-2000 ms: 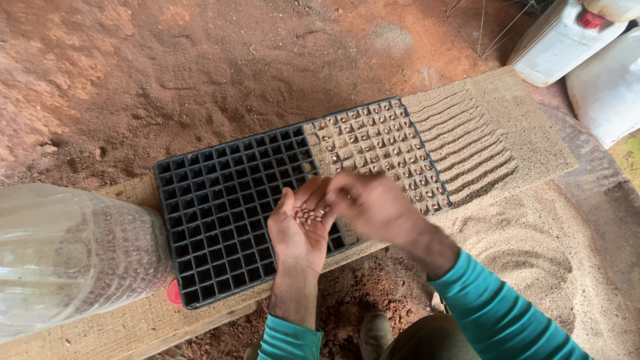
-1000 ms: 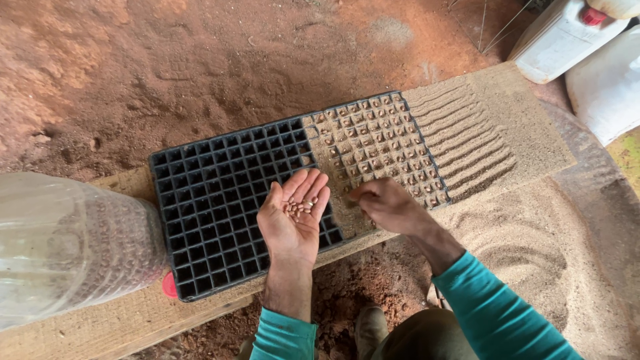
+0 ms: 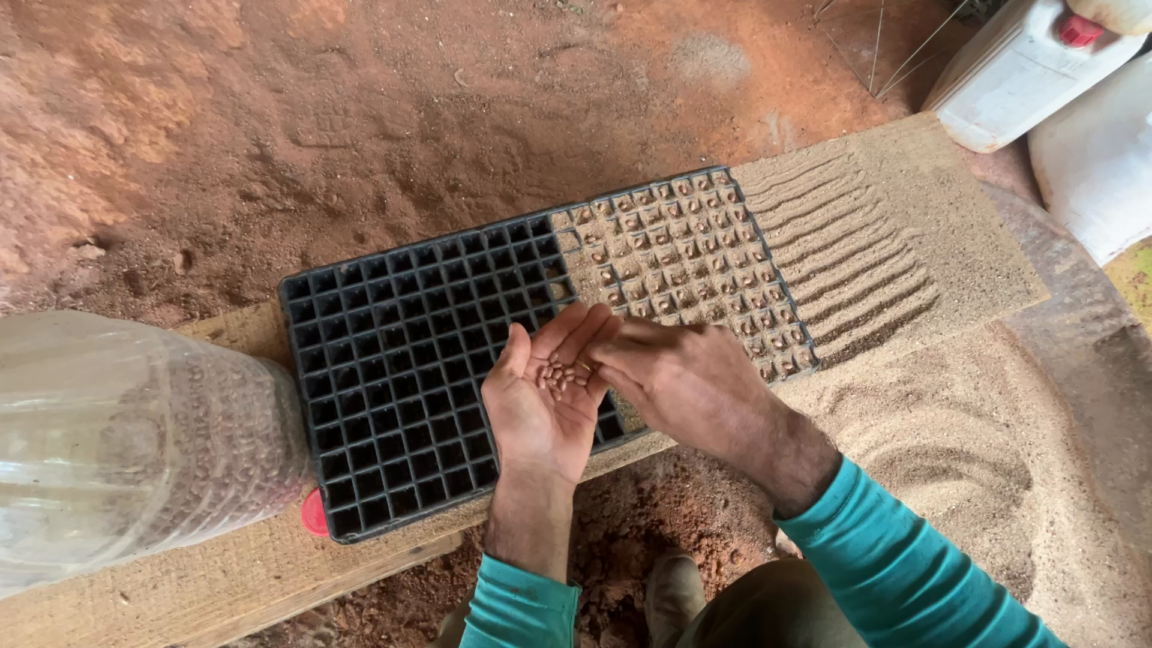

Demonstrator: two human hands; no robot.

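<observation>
My left hand [image 3: 549, 405] is cupped palm up over the black plastic seedling tray [image 3: 396, 360], with a small heap of reddish-brown seeds [image 3: 562, 376] in the palm. The fingers of my right hand [image 3: 684, 378] are at the edge of that palm, by the seeds; whether they pinch a seed is hidden. The tray's left cells are dark and hollow. Its right cells hold pale sandy substrate [image 3: 711, 261], most of them with a seed on top. My hands cover part of the tray's lower middle.
A clear plastic bottle [image 3: 135, 441] holding seeds lies left of the tray, near a red cap [image 3: 314, 513]. The tray rests on a wooden board [image 3: 225, 585]. Ridged sand [image 3: 846, 243] and a sand heap [image 3: 954, 459] lie right, white jugs [image 3: 1026, 72] beyond.
My right hand has moved from over the substrate-filled cells back to my left palm, where it also was two seconds ago. My left hand stays cupped around the seeds.
</observation>
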